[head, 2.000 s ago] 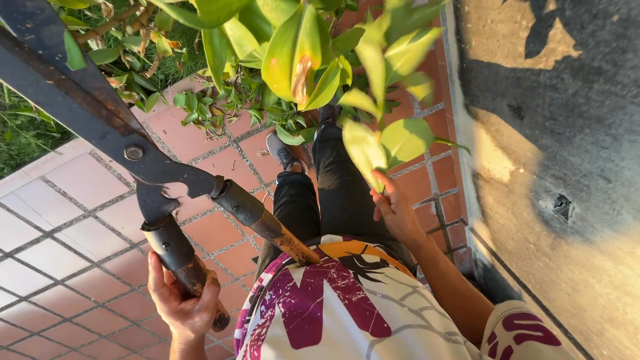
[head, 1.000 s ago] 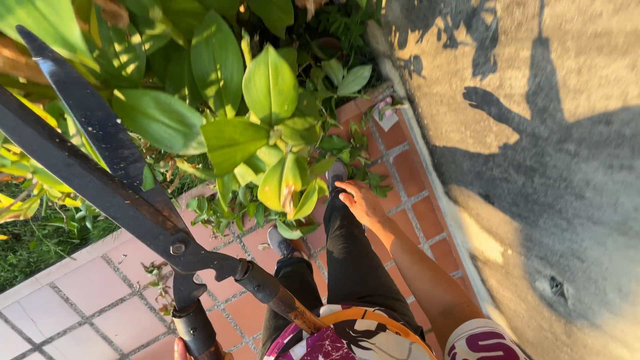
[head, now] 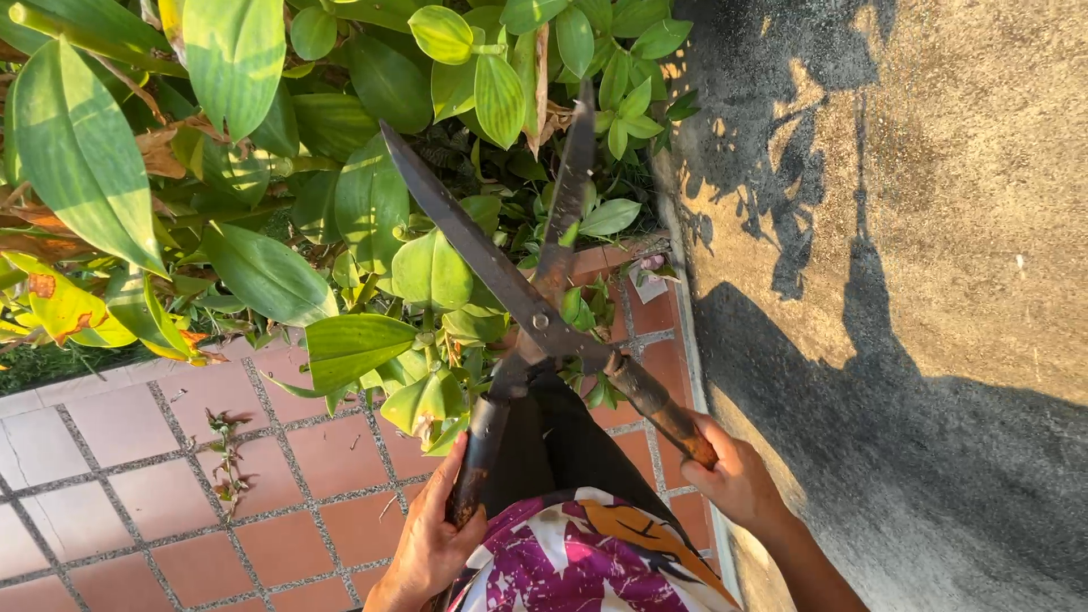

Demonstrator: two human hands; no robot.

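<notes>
A pair of hedge shears point(head: 501, 268) stands in front of my body, its dark, worn blades spread apart and pointing up the view among the leaves. My left hand point(head: 433, 527) is closed around the left handle, a dark tube with a rusty end. The rusty end of the right handle is held in my right hand point(head: 735, 476). Just left of the pivot, a broad-leaved green plant point(head: 361, 348) hangs over the tiles; some of its leaves have brown spots. Leaves lie close to both blades, but whether they touch is not clear.
Dense leafy plants point(head: 272, 272) fill the upper left. Below them runs a reddish tiled floor point(head: 331, 459) with a cut sprig point(head: 228, 463) lying on it. A rough concrete surface point(head: 960, 280) with shadows is at the right, and a pale scrap point(head: 648, 285) lies by its edge.
My right hand, which held a leafy piece two seconds ago and was empty one second ago, now grips the right handle. The shears have moved from the left to the middle of the view.
</notes>
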